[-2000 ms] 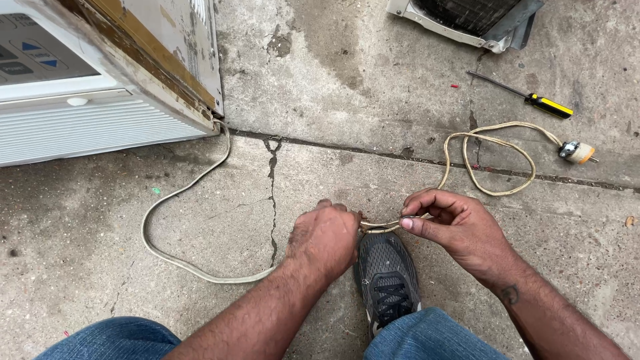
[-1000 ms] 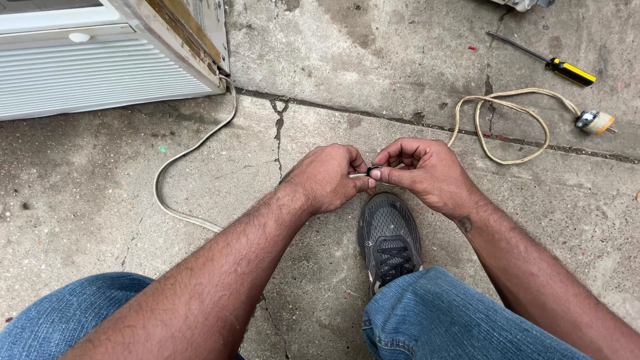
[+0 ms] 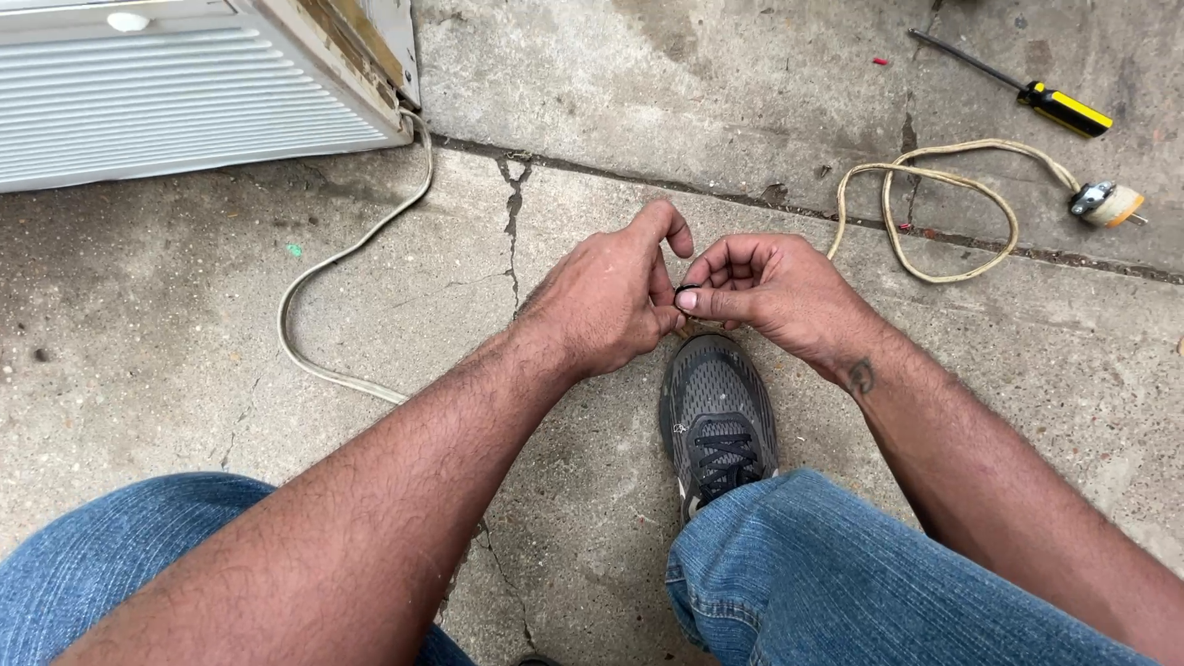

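My left hand (image 3: 615, 291) and my right hand (image 3: 777, 287) meet just above the toe of a grey shoe (image 3: 721, 407). Between the right thumb and fingers is a small black piece, perhaps tape (image 3: 686, 289), at the cord's join. The left thumb and a finger pinch at the same spot, its index finger raised and curled. A pale power cord (image 3: 282, 319) runs from the air conditioner to beneath my left forearm. Beyond my right hand, a yellowish cord (image 3: 1004, 208) loops over the concrete to a white and orange plug (image 3: 1108, 203). The joined ends are mostly hidden by my fingers.
A white air conditioner (image 3: 176, 102) with a louvred front stands at the upper left. A screwdriver (image 3: 1064, 106) with a yellow and black handle lies at the upper right, beyond the plug. Cracks and a joint line cross the concrete. A small red scrap (image 3: 880, 61) lies near the screwdriver.
Two seconds ago my hands were farther apart with bare cord showing between them; they are now together. The black piece shows from one second ago. My left index finger has lifted.
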